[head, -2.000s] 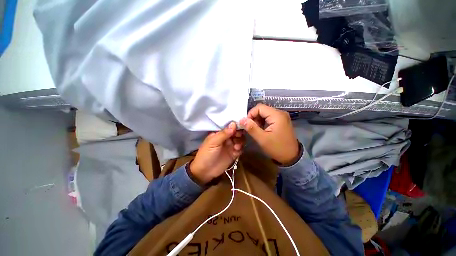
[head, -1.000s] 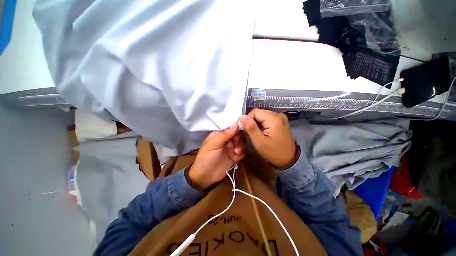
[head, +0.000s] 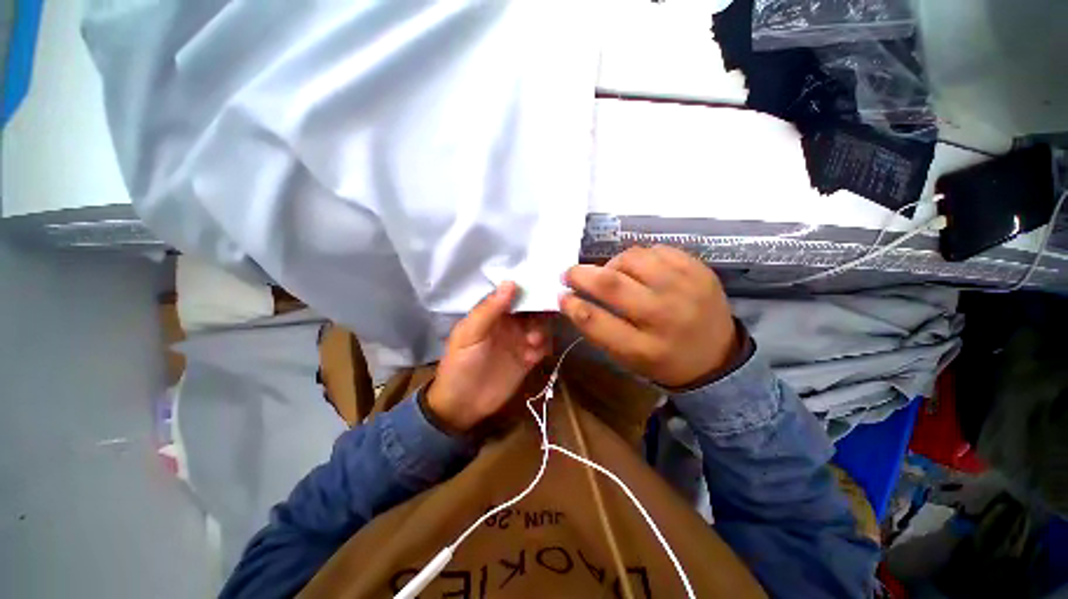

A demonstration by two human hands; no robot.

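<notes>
A large pale grey-blue garment piece (head: 340, 140) lies over the white table and hangs over its front edge towards the lap. My left hand (head: 483, 357) pinches the cloth's lower edge between thumb and fingers. My right hand (head: 658, 314) holds the corner of the cloth at its right side, with thumb and index finger at the edge. A short, flat stretch of hem shows between the two hands. The undersides of the fingers are hidden.
A tape measure (head: 726, 248) runs along the front table edge. Black pieces (head: 867, 162) lie by a clear plastic bag (head: 832, 23) at upper right, near a black phone or power bank (head: 998, 201). A grey work pile (head: 832, 351) sits below the edge. A white earphone cable (head: 621, 491) crosses the brown apron (head: 527, 538).
My hands have moved apart. The left went slightly left and the right slightly right. The cloth edge between them, bunched in the fingertips before, now shows flat.
</notes>
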